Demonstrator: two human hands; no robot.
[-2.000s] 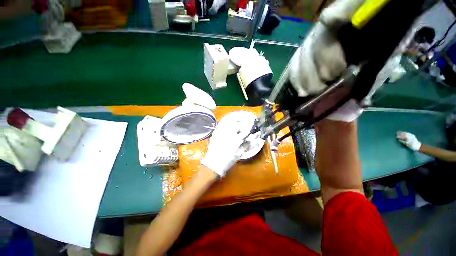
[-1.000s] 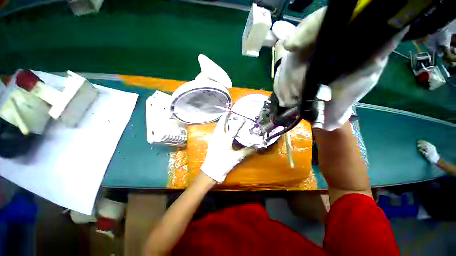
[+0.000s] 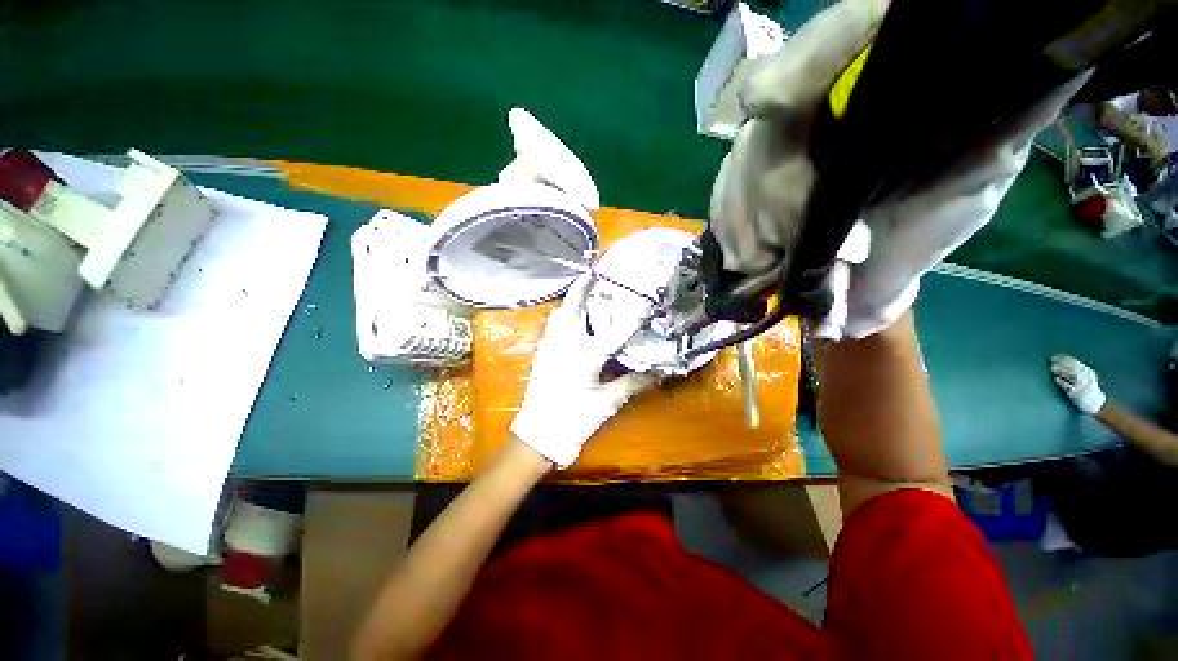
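Note:
The white housing assembly lies on the orange pad (image 3: 620, 426), with a round ring (image 3: 513, 256) grey inside, an oval flap (image 3: 549, 158) behind it and a box-shaped base (image 3: 388, 291) at its left. My left hand (image 3: 575, 375), in a white glove, holds the round housing part (image 3: 642, 269) at its near left side. My right hand (image 3: 795, 194), gloved, grips the black power screwdriver (image 3: 950, 116) with a yellow band, slanted from the upper right. Its nose is at the housing; the exact contact point is hidden by the tool. A thin white rod (image 3: 749, 385) projects toward me.
White paper (image 3: 207, 375) lies at the left with another white unit (image 3: 149, 239) with a red part on it. A white unit (image 3: 734, 71) stands on the green conveyor (image 3: 323, 78). Another person's gloved hand (image 3: 1077, 384) rests on the bench at the right. Tiny screws lie on the mat.
My view has shifted downward, so the conveyor units sit higher in the picture. The screwdriver has become steeper and my right hand has come round it. My left hand still holds the housing.

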